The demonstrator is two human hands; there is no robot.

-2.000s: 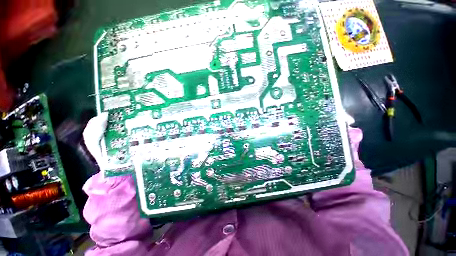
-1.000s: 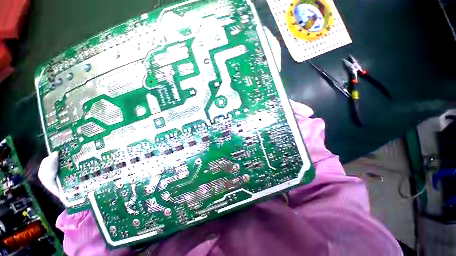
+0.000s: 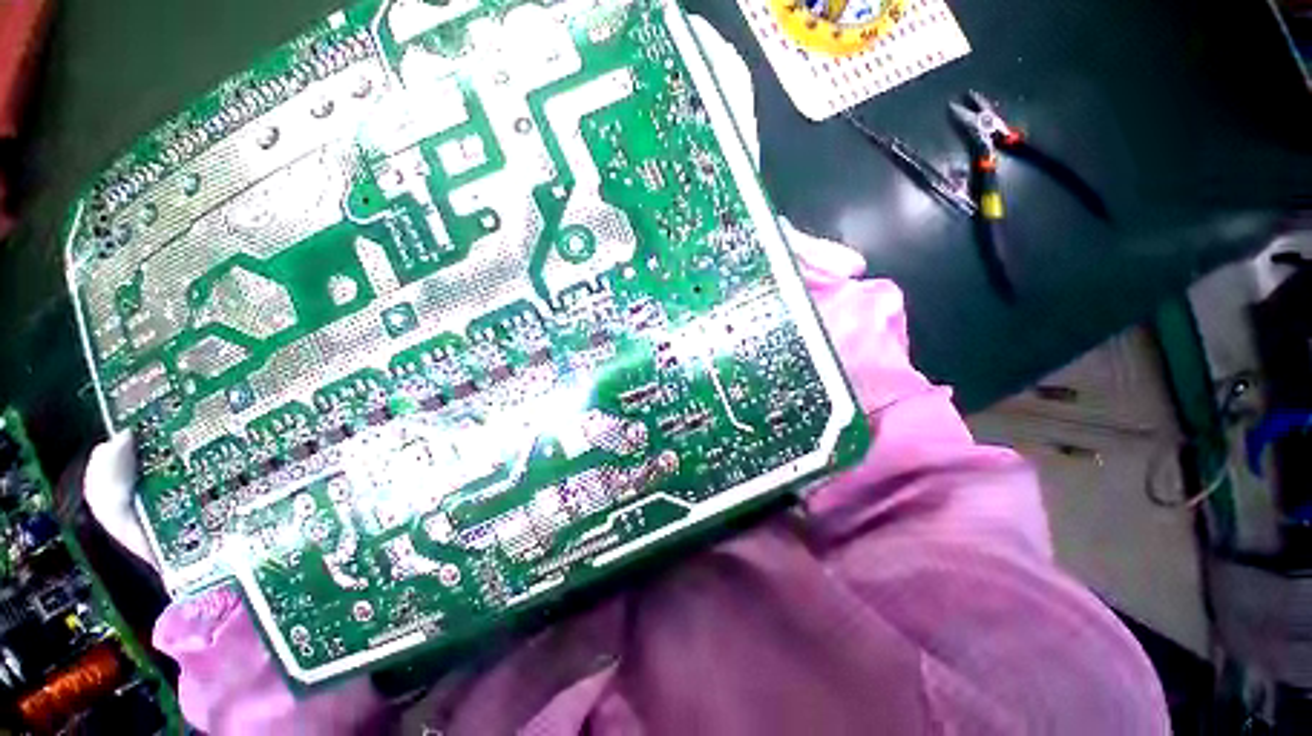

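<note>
A large green circuit board (image 3: 475, 331) is held up in front of me, solder side facing me and tilted, its lower left corner hanging low. My left hand (image 3: 118, 496), in a white glove, grips the board's left edge; its fingers are mostly hidden behind the board. My right hand (image 3: 737, 108), also in a white glove, holds the board's right edge; only part of the glove shows beside the edge and the rest is hidden. Bright glare covers parts of the silver areas.
Side cutters (image 3: 993, 187) and tweezers (image 3: 921, 170) lie on the dark green mat (image 3: 1151, 86) at right. A dotted card with a yellow ring (image 3: 863, 58) lies at the top. Another board (image 3: 58, 633) is at lower left. A red block (image 3: 17, 65) is at upper left.
The held board has shifted left in view and turned anticlockwise, with both hands still on it. The card, cutters and tweezers appear farther left and higher, and less of the neighbouring board shows.
</note>
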